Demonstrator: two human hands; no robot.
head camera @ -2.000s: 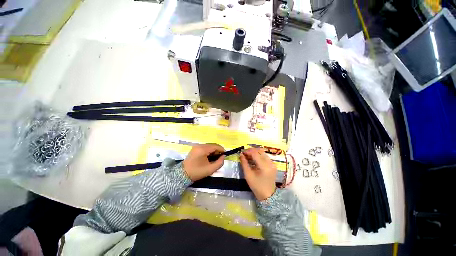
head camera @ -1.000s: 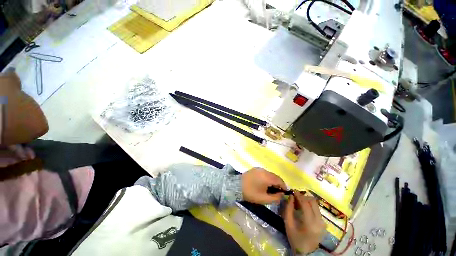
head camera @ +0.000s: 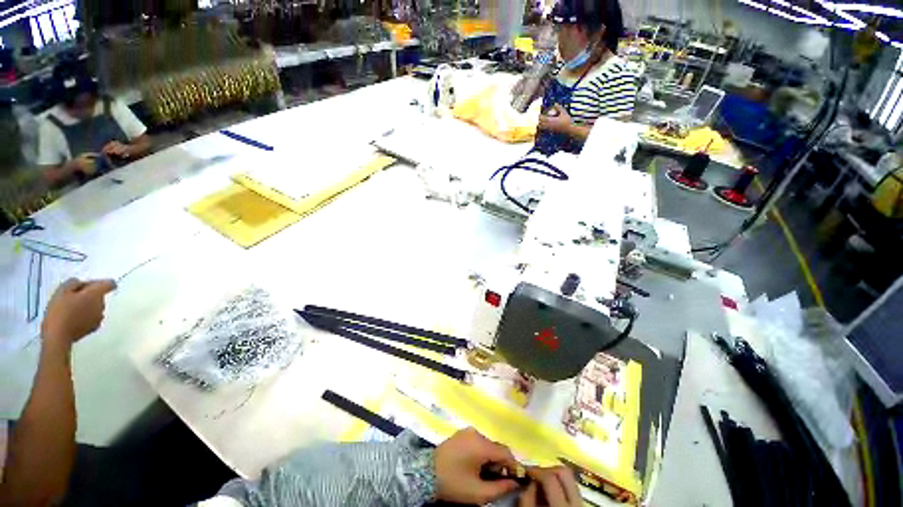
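My left hand (head camera: pixel 473 467) is near the bottom edge, in front of the machine. It holds the end of a black strap (head camera: pixel 362 410), which runs out to the left under my sleeve. My right hand (head camera: pixel 554 487) touches the same strap end and is cut off by the bottom edge. Whether a metal ring is between the fingers cannot be told. The sewing machine head (head camera: pixel 554 332), with a dark grey cover and red logo, stands behind my hands. Three finished-looking straps (head camera: pixel 386 332) lie left of it, silver bits at their right ends.
A clear bag of rings (head camera: pixel 243 342) lies at left. A strap pile (head camera: pixel 757 460) and a second bundle (head camera: pixel 782 396) lie right. Another person's bare arm (head camera: pixel 59 376) reaches in at far left. Two people are beyond the table. Yellow sheets (head camera: pixel 248 220) lie at back left.
The view has tilted up and shows the room and other people. My hands have stayed together at the strap end, now lower in the picture.
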